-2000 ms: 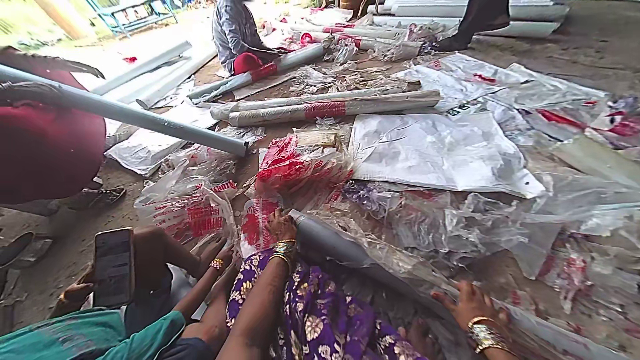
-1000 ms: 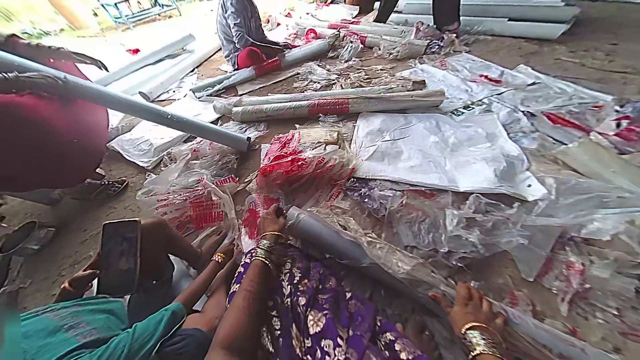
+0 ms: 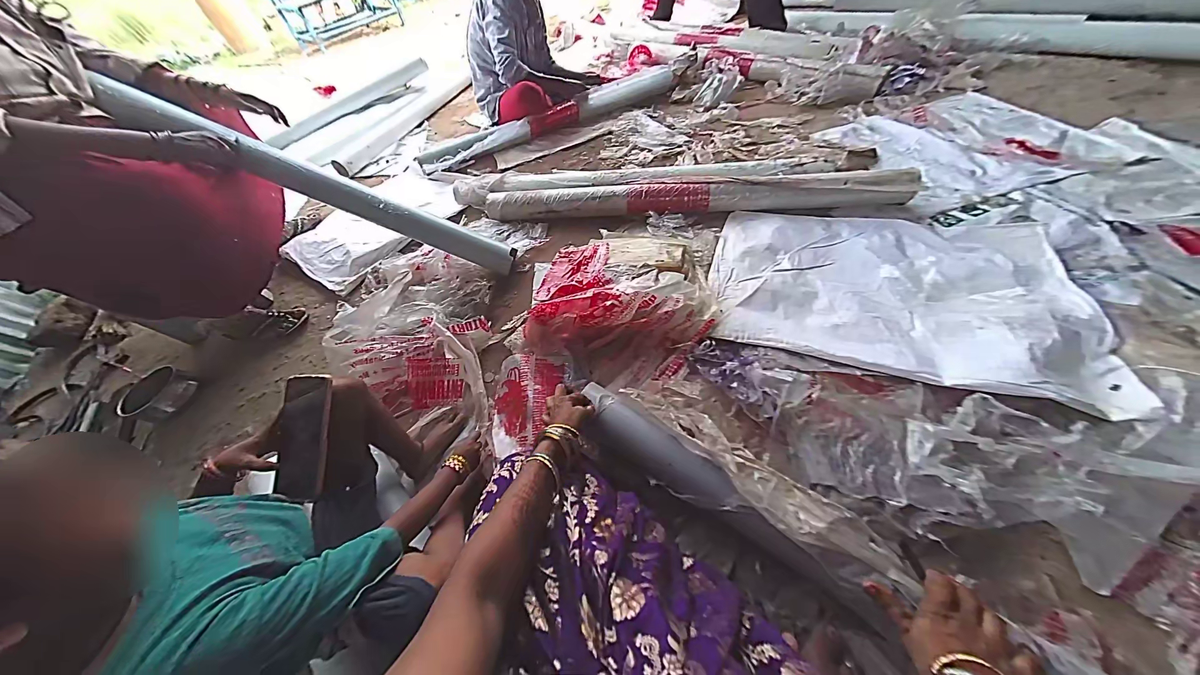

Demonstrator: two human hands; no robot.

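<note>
A grey roll or pipe [image 3: 666, 450], partly wrapped in clear plastic film [image 3: 797, 487], lies slantwise beside my lap, which a purple cloth with a floral pattern [image 3: 619, 572] covers. My left hand [image 3: 567, 409], with bangles at the wrist, is at the far end of the roll, by red-printed plastic film [image 3: 527, 398]; whether its fingers grip anything is unclear. At the bottom right, my right hand [image 3: 947, 623] lies over the near part of the film-wrapped roll, its fingers spread and its lower part cut off by the frame edge.
A person in a teal shirt [image 3: 253, 572] sits close at left with a phone [image 3: 305, 436]. Another person holds a long grey pipe [image 3: 309, 173] slanting down. Wrapped rolls [image 3: 694, 195], a white plastic sheet [image 3: 909, 300] and crumpled film lie ahead. A person in grey [image 3: 511, 56] sits farther off.
The head of the person in the teal shirt has come into view at lower left. My hands stay in about the same places on the roll.
</note>
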